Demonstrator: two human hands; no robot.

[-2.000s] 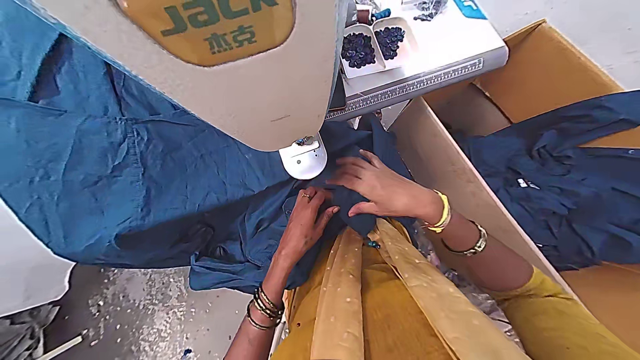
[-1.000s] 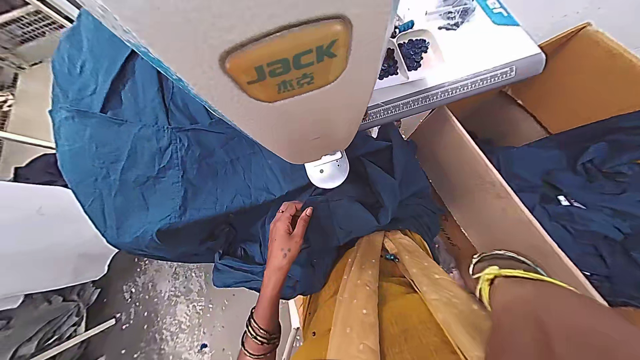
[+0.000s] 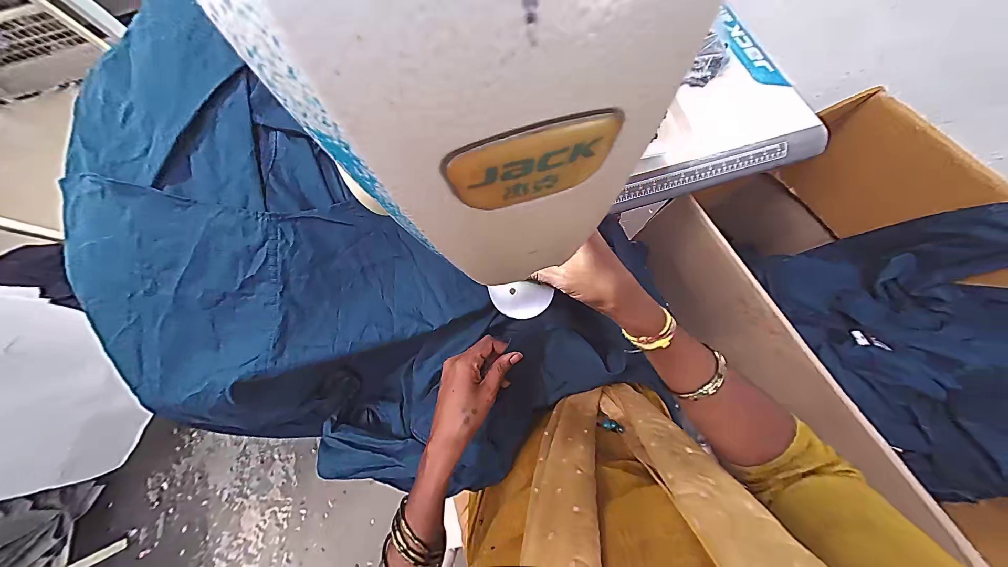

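A Jack sewing machine (image 3: 441,102) of the industrial kind fills the top centre, and a white rounded guard (image 3: 521,300) shows at its lower end. Blue cloth (image 3: 213,276) spreads left of the machine, passes beneath it and bunches near my lap. My left hand (image 3: 472,378) rests on the bunched cloth just below the guard, with thumb and fingertips close together; whether cloth is pinched between them is unclear. My right hand (image 3: 587,276) reaches up to the machine's lower right side, and its fingertips are hidden behind the machine head.
At the right stands a cardboard box (image 3: 787,346) with dark blue garments (image 3: 906,339) in it. The white machine table (image 3: 740,134), with a ruler strip along its edge, holds a clear plastic bag (image 3: 707,59). White material (image 3: 55,394) lies at the far left above the speckled floor (image 3: 236,488).
My right hand has moved from the lower right up to the machine head. Two seconds ago both hands were together on the cloth. My left hand stays on the cloth.
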